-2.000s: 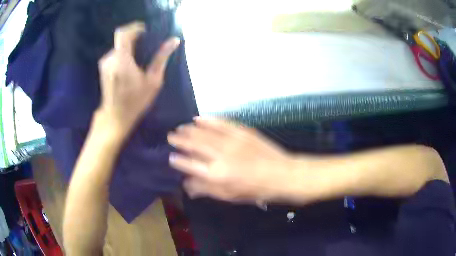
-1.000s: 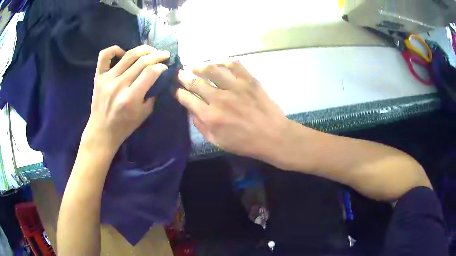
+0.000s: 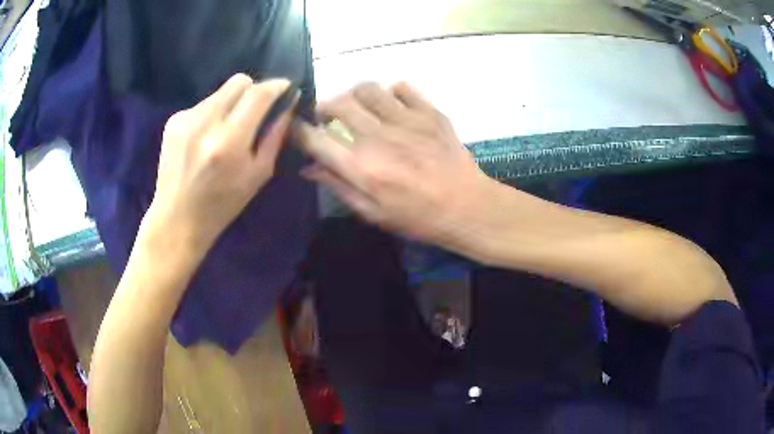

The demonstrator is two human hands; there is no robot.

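Note:
Dark navy to black cloth [image 3: 246,271] hangs over the table's front edge at the left, its pointed lower corner over a tan board. My left hand [image 3: 216,153] pinches a fold of the cloth's right edge between thumb and fingers. My right hand [image 3: 395,161] is just right of it, blurred, with its fingertips at the same edge; whether they grip the cloth is unclear. The presser foot and needle cannot be made out.
The white table [image 3: 526,85] has a green, ruler-marked front edge [image 3: 611,153]. Scissors with red and yellow-orange handles [image 3: 715,63] lie at the back right. A tan board [image 3: 238,394] and a red crate [image 3: 59,364] are at lower left.
Two seconds ago the hands were apart; one second ago they came together at the cloth's edge and remain there. The cloth's lower corner sits higher in view than one second ago.

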